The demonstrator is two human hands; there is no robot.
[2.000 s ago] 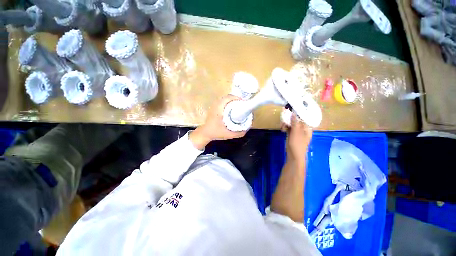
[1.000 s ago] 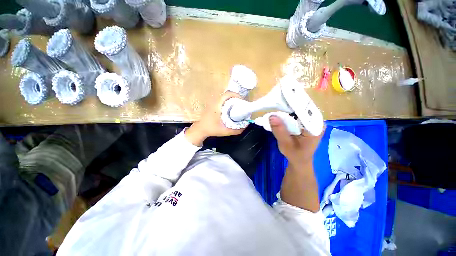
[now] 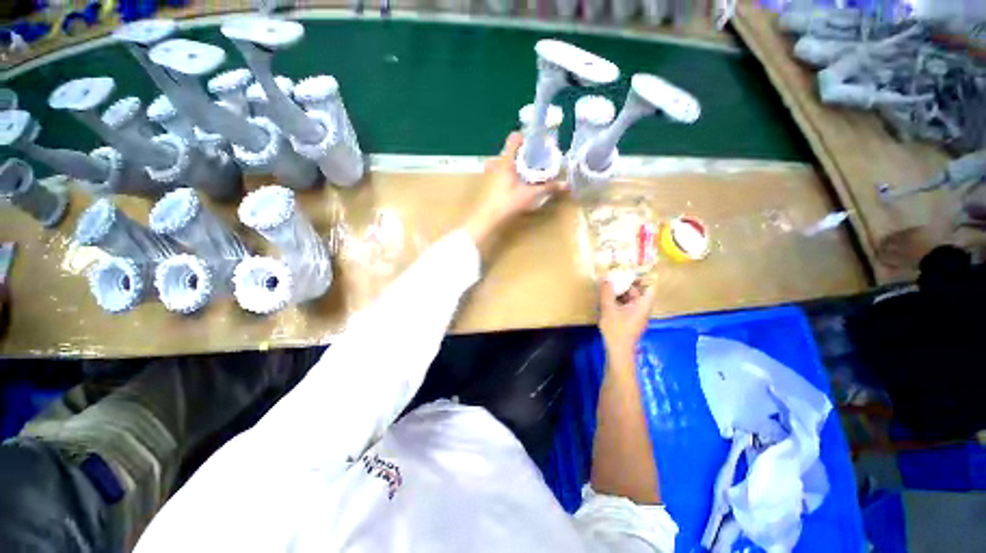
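Observation:
My left hand (image 3: 510,192) holds a finished assembly (image 3: 538,160) by its tube body at the far edge of the bench. Its stem stands in the body with the oval plate (image 3: 576,65) uppermost. A second finished assembly (image 3: 594,162) stands close on its right. My right hand (image 3: 625,313) is near the bench's front edge, its fingers closed around a small white thing (image 3: 623,282), which looks like the glue bottle; most of it is hidden. Several tube bodies without stems (image 3: 263,283) are lined up on the left of the bench.
More assemblies (image 3: 256,140) stand behind the tube bodies. A green conveyor belt (image 3: 432,103) runs beyond the bench (image 3: 432,302). A yellow ring (image 3: 685,239) and a pink-red item (image 3: 648,245) lie right of centre. A blue crate (image 3: 676,378) with a crumpled liner (image 3: 762,421) is below.
My left hand has carried the assembly forward to the far bench edge, beside the other one. My right hand has drawn the bottle away from the joint. The view has shifted to show more belt.

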